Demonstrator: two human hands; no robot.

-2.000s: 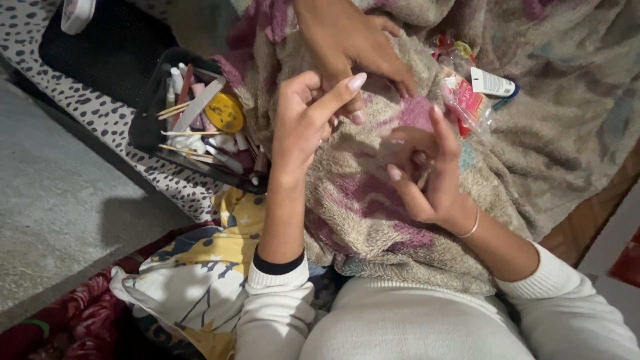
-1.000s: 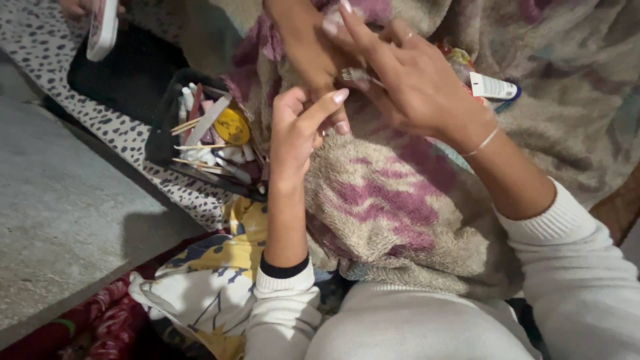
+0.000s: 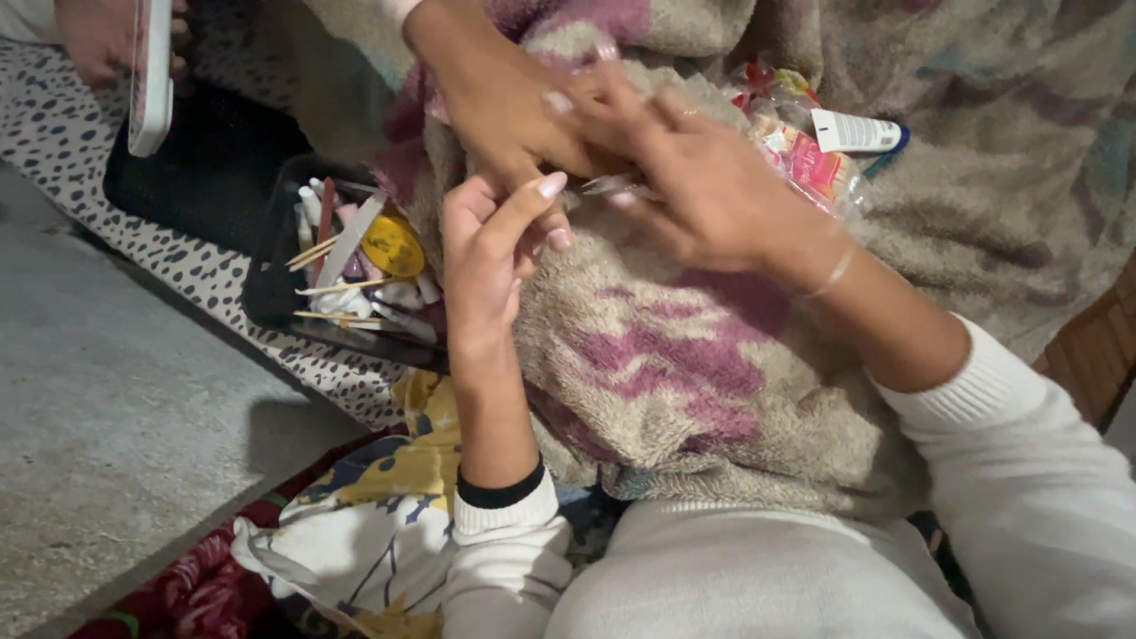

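Observation:
My left hand, fingers curled, holds a finger of another person's hand, which lies palm down over the fleece blanket. My right hand is blurred, with its fingers spread over the back and fingers of that same hand. Beneath my right fingers a small pale, shiny object shows; what it is and whether I hold it cannot be told. Left of my left wrist stands a black plastic tray with cotton swabs, wooden sticks, a nail file and a round yellow item.
A white tube with a blue cap lies beside a clear plastic packet on the blanket at right. At upper left, another person's hand holds a phone over a black lid or tray. Grey floor is at far left.
My right hand has moved up and left from the blanket onto the other person's hand. My left hand has come to grip one of its fingers. The phone has come further into view.

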